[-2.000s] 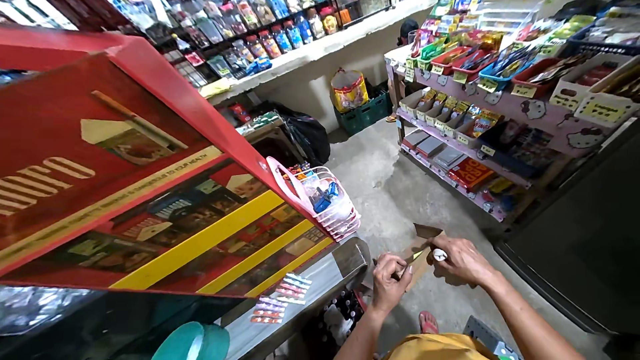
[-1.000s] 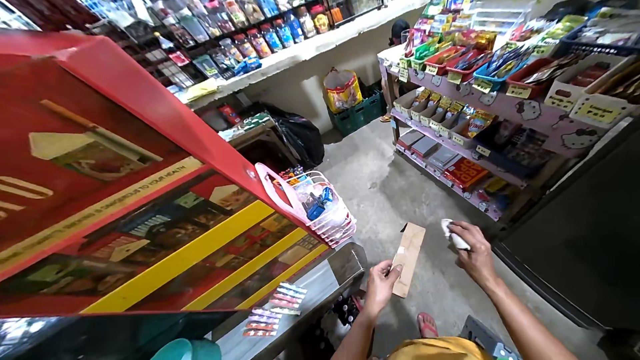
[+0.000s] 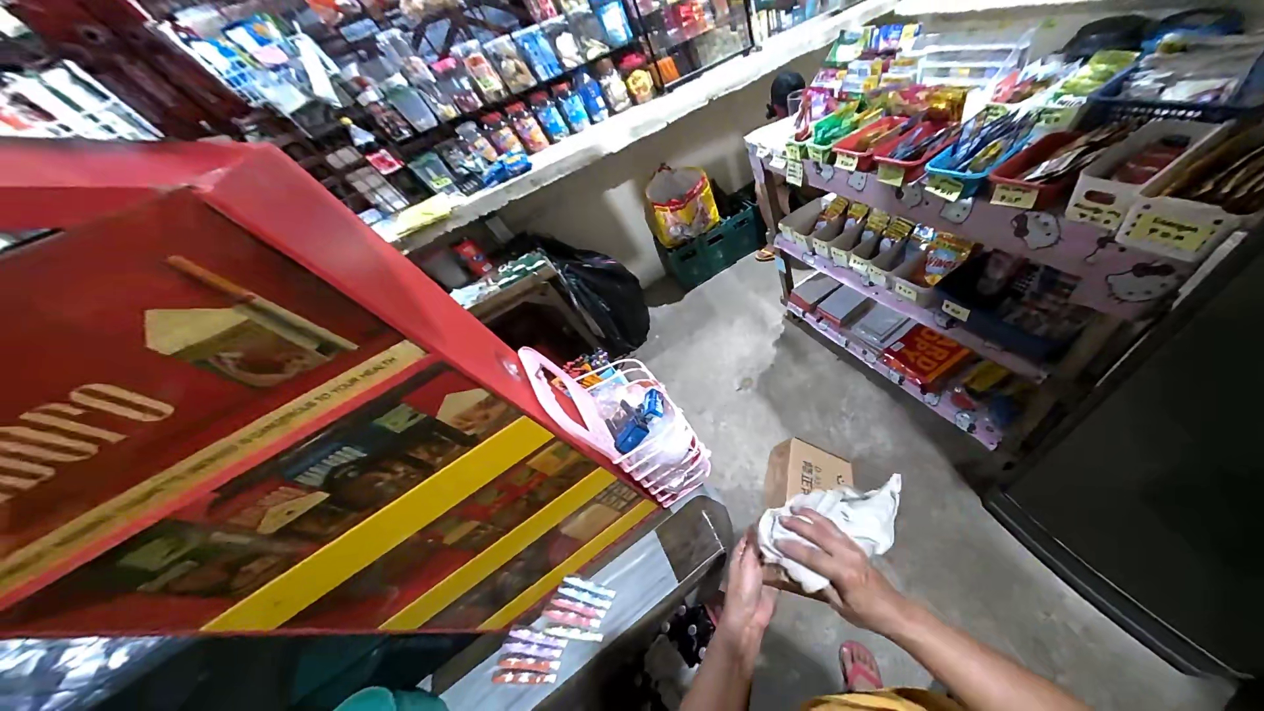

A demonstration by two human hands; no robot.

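Note:
A brown cardboard box (image 3: 808,470) with printed writing is held above the concrete floor, low in the view. My left hand (image 3: 748,583) grips its near left side. My right hand (image 3: 834,568) presses a white cloth (image 3: 859,518) onto the box, fingers spread over the fabric. The cloth hides much of the box's near part, and one loose corner of it sticks out to the right. To the left of the box, a pink and white wire basket (image 3: 657,444) holds small packaged goods beside the red display cabinet.
A red display cabinet (image 3: 326,237) fills the left, over a ledge with small sachets (image 3: 578,607). At right are shelves (image 3: 1047,237) of packaged goods and a dark appliance (image 3: 1136,474). A green crate (image 3: 716,242) and a black bag (image 3: 597,286) stand further back.
The box was held narrow side up and now shows a printed face. My right hand has moved from apart on the right onto the box, and the white cloth, bunched before, is spread out.

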